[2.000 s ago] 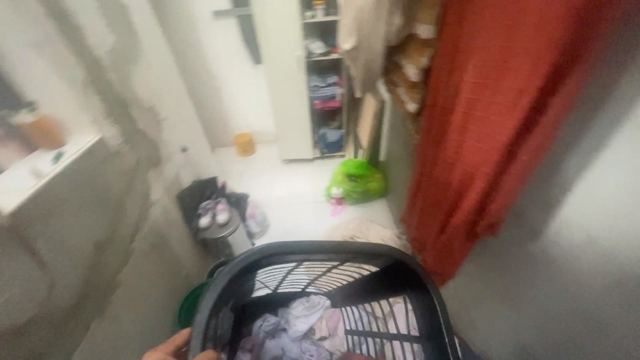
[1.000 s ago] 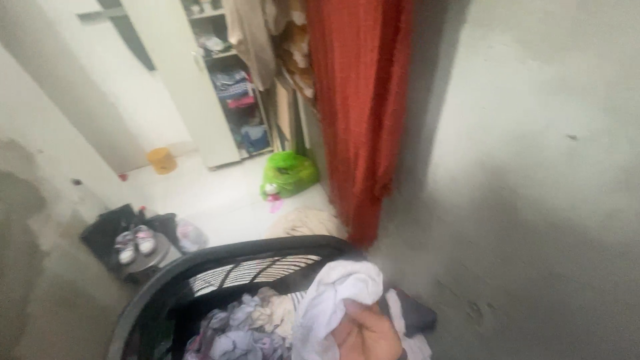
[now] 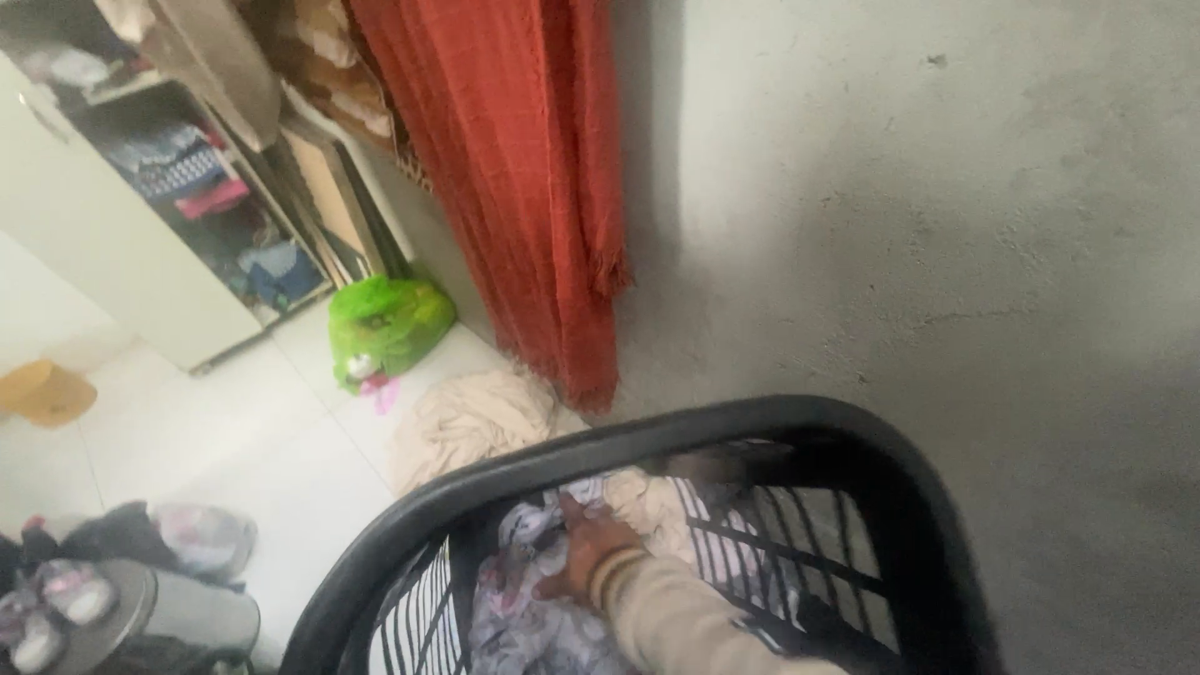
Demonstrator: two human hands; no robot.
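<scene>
A black plastic laundry basket (image 3: 600, 450) fills the lower middle of the head view, tilted, with crumpled clothes (image 3: 539, 623) inside in grey, lilac and beige. My right hand (image 3: 591, 553), in a cream sleeve, reaches down into it from the lower right. Its fingers are spread and rest on the clothes; no piece is plainly gripped. The left hand is out of view. Outside the basket, just beyond its rim, a beige cloth (image 3: 487, 412) lies heaped on the floor.
A red fringed curtain (image 3: 525, 187) hangs beside the grey wall (image 3: 900, 206). Behind are a green plastic bag (image 3: 389, 323), an open cabinet (image 3: 122, 216) with folded clothes, and a yellow container (image 3: 47, 392). Shoes (image 3: 80, 591) sit on a grey bin (image 3: 192, 609) at lower left.
A second ago my right hand held a white cloth over the basket's right side; now it is down among the clothes without that cloth. The view has swung right.
</scene>
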